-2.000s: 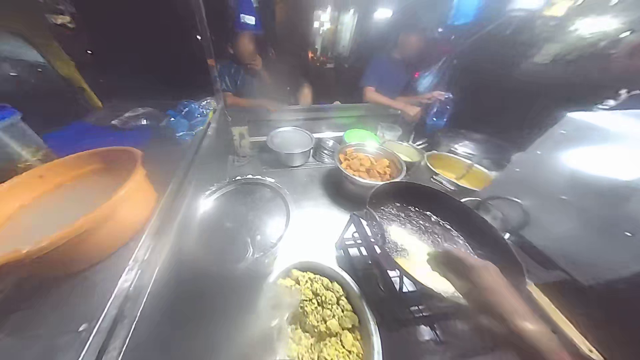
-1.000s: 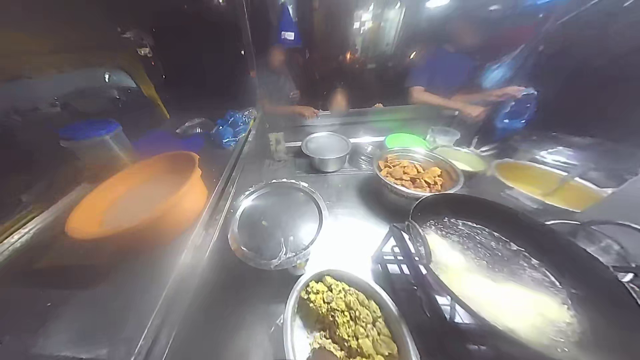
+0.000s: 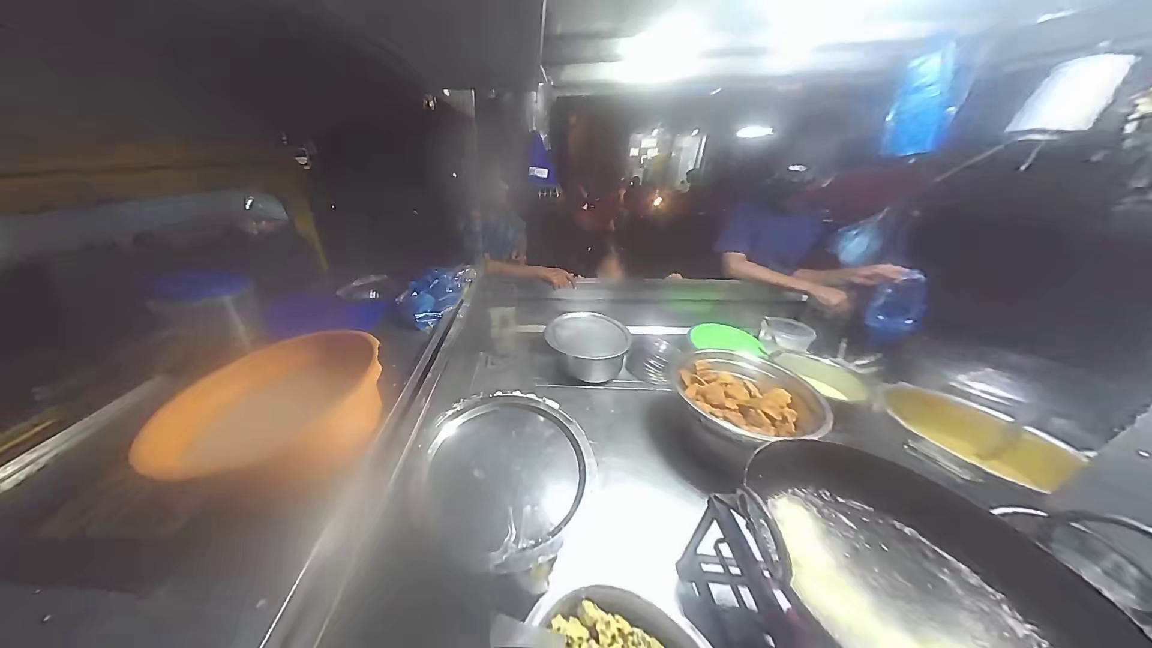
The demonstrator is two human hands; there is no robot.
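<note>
Neither of my hands can be made out now. A black wok point(image 3: 954, 504) of bubbling oil stands on a black metal stove stand point(image 3: 731, 562) at the lower right, a pale patch in its oil. At the bottom edge a steel bowl point(image 3: 661, 607) holds a yellow-green crumbly food point(image 3: 603, 627). Left of the stand lies a round steel lid or tray point(image 3: 508, 468). Behind the wok a steel bowl point(image 3: 814, 414) holds fried orange-brown pieces point(image 3: 738, 400). A whitish blur, too unclear to name, touches the lower edge beside the yellow-green food.
A large orange basin point(image 3: 355, 396) stands left of the metal rail. Farther back are a steel pot point(image 3: 589, 346), a green lid or plate point(image 3: 724, 338) and a dish of yellow liquid point(image 3: 990, 436). Across the counter, one person's hand point(image 3: 553, 276) rests near the ledge; another person stands right.
The hand that was over the wok two seconds ago is out of view. The view has tilted upward, so the bowl of yellow-green food sits lower in it.
</note>
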